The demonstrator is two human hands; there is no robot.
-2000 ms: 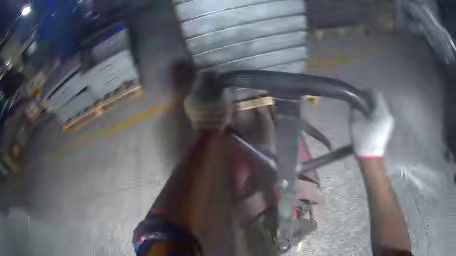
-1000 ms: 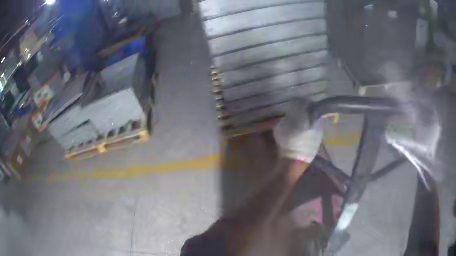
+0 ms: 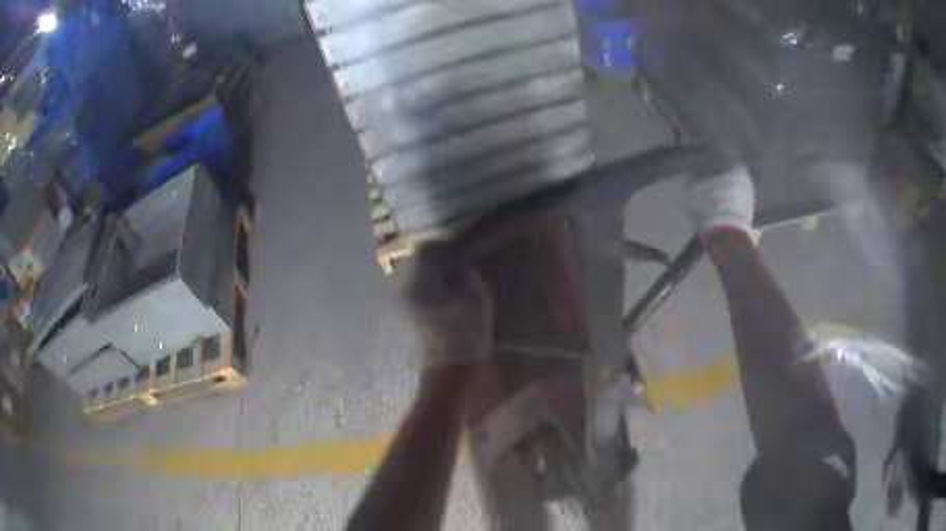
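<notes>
My left hand [image 3: 454,311], in a pale glove and blurred, is on the left end of the dark tow handle [image 3: 581,195]. My right hand [image 3: 723,200], in a white glove, grips the handle's right side. The handle's bar runs down to the blurred pump unit [image 3: 612,415] of the red pallet truck [image 3: 545,275]. Beyond it stands a tall stack of grey sheet-metal panels [image 3: 467,104] on a wooden pallet [image 3: 392,252]. The forks are not clearly visible.
Grey metal housings [image 3: 156,280] stand on another wooden pallet [image 3: 197,382] at left, with blue items behind. A yellow line [image 3: 280,458] crosses the floor. A blue container [image 3: 610,44] stands behind the stack. A dark bulky load [image 3: 768,93] is at upper right.
The view has shifted. The handle and both hands now appear further left than one second ago, the handle tilted with its left end lower. The stack and left pallet also appear further left.
</notes>
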